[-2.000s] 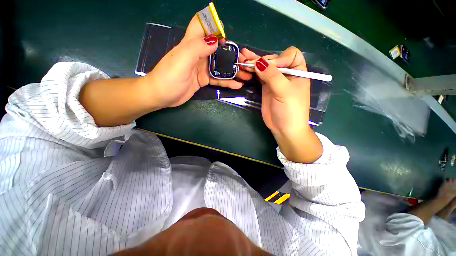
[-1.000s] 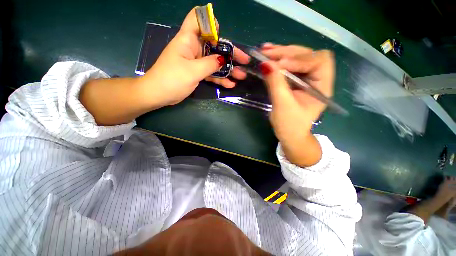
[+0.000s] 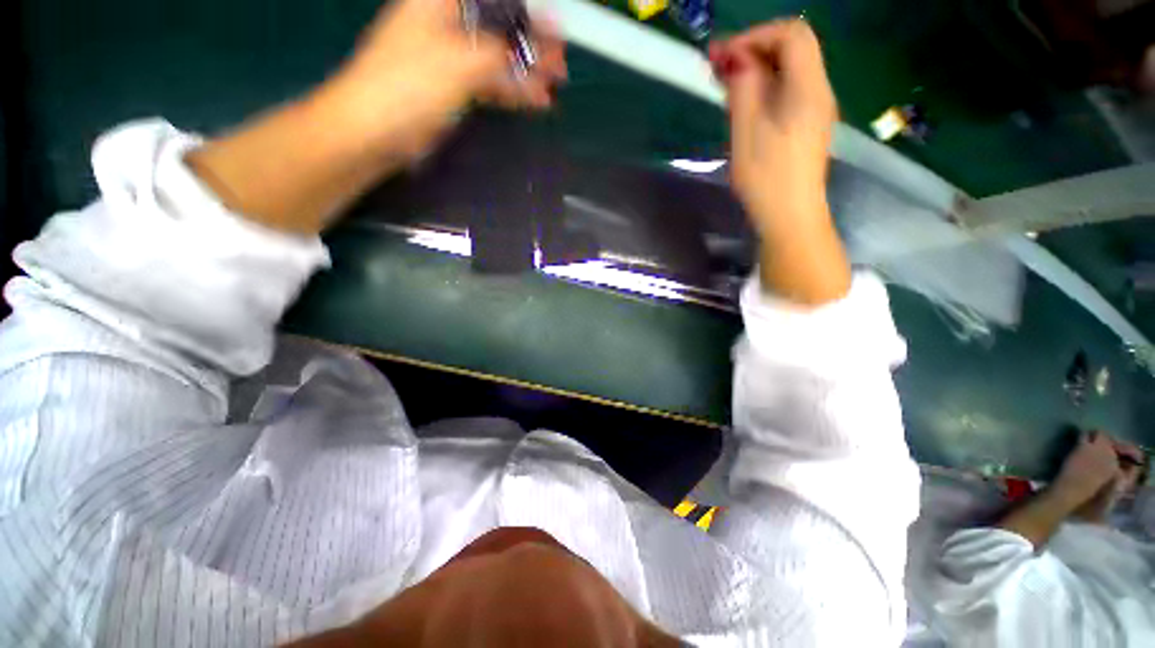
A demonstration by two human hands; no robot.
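My left hand [image 3: 443,63] is at the top edge, blurred, with its fingers around a dark smartwatch housing [image 3: 504,28] with a bright rim. The housing is partly cut off by the frame edge; its battery cannot be made out. My right hand [image 3: 783,120] is raised at upper centre-right, with fingers curled and fingertips together. No tweezers can be made out in it, and whether it holds something small is unclear. Below and between the hands lie black sheets [image 3: 507,209] with glossy, glaring strips.
A pale rail [image 3: 646,48] crosses behind the hands and joins a pale bar [image 3: 1064,203] at right. Beyond it lie watch units with yellow parts [image 3: 897,123]. Crumpled clear film [image 3: 950,272] lies on the green surface at right. Another person's hands [image 3: 1096,468] are at lower right.
My left hand has moved up with the housing to the top edge. My right hand has moved up, away from the housing; the tweezers no longer show. The view has shifted slightly.
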